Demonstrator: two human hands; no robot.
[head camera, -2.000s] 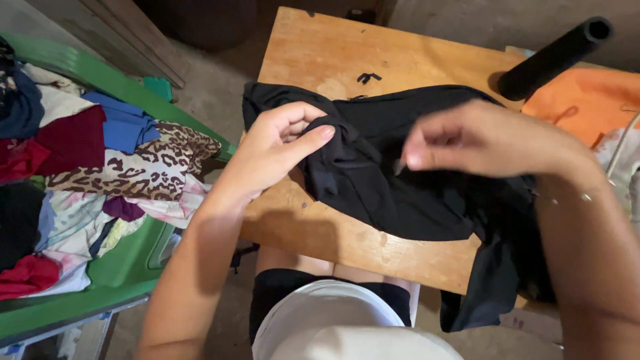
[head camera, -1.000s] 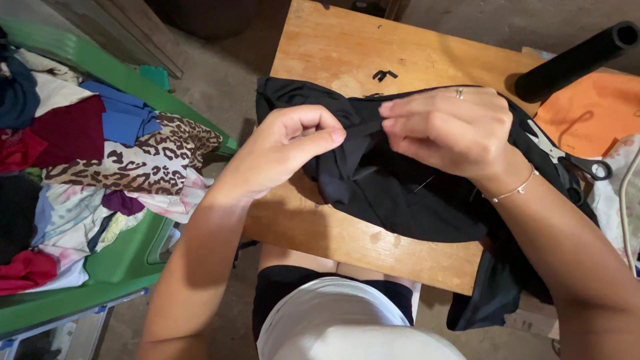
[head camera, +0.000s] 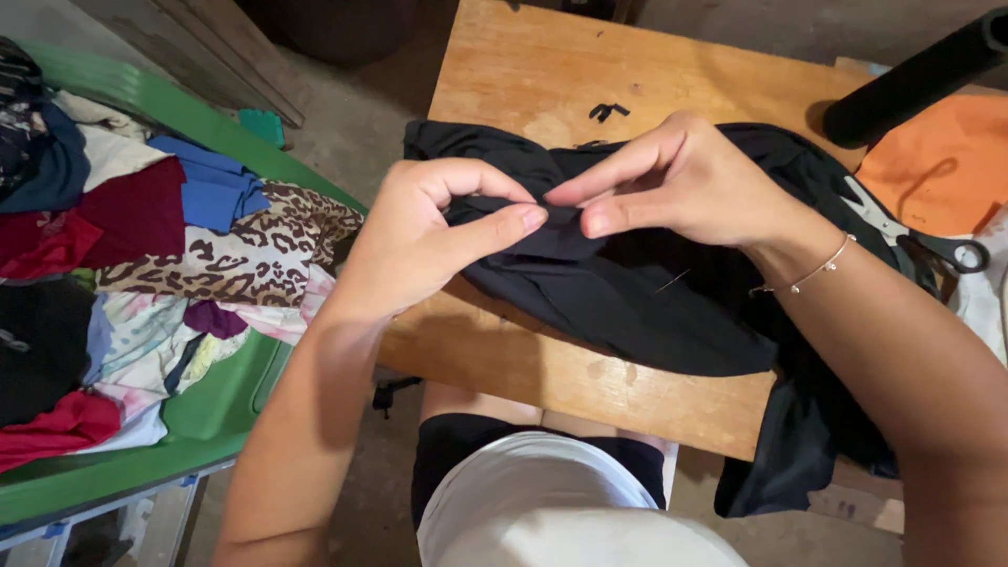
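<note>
Black fabric (head camera: 630, 315) lies bunched across the wooden table, and part of it hangs over the front edge at the right. My left hand (head camera: 449, 228) pinches a fold of it between thumb and index finger. Close beside it, my right hand (head camera: 669, 185) has its index fingertip at the same fold, its thumb a little apart; whether it grips the cloth is hidden. A thin needle (head camera: 673, 281) rests on the fabric below my right hand. Scissors (head camera: 882, 216) with black handles lie on the fabric, to the right of my right wrist.
Small black scraps (head camera: 609, 112) lie on the wooden table (head camera: 543, 71). A black cylinder (head camera: 917, 79) and orange fabric (head camera: 933, 169) are at the right. To the left, a green plastic container (head camera: 213, 398) holds mixed clothes, including a leopard-print piece (head camera: 220, 264).
Two seconds ago my right hand was blurred and farther from my left; now its fingertips are beside the left ones at the fold. The scissors, hidden then, are now in sight.
</note>
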